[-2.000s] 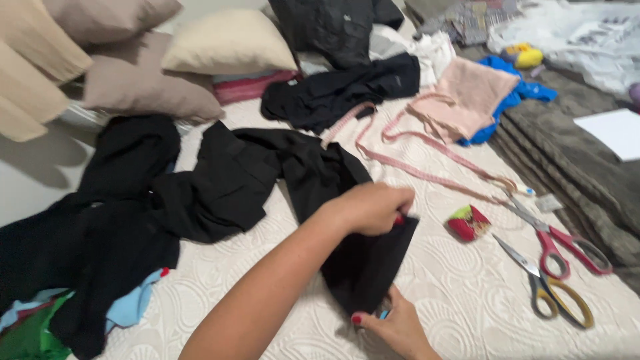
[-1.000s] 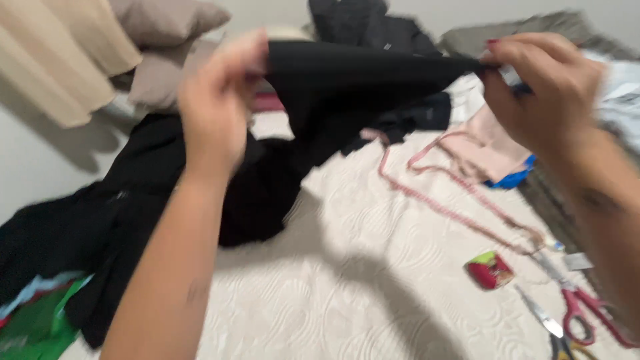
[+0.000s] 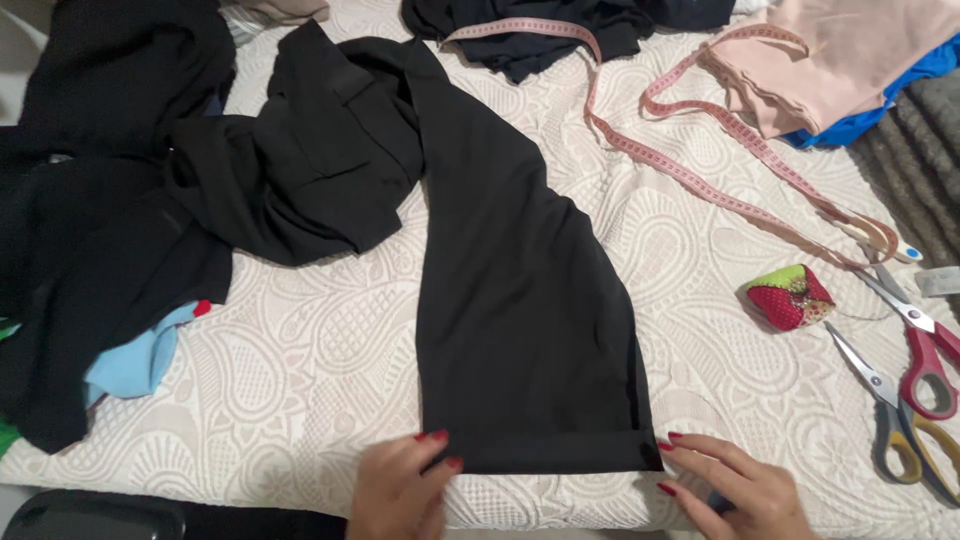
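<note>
A black garment leg lies flat on the patterned cream bedspread, its folded hem toward me. At the hem's left corner is my left hand, with red-nailed fingertips on or right by the cloth; whether they pinch it is not clear. My right hand is at the right corner, fingers apart, holding nothing, fingertips beside the edge. The rest of the garment is bunched at the upper left. A pink tape measure loops across the bedspread beyond the leg.
On the right are a patchwork pincushion, red-handled scissors and yellow-and-grey-handled scissors. Folded pink cloth lies on blue fabric at the upper right. More black clothing covers the left, over light blue cloth.
The black cloth, stretched in the air between both hands one second ago, now lies flat on the bedspread. Both hands have come down to its hem. The view has tilted down.
</note>
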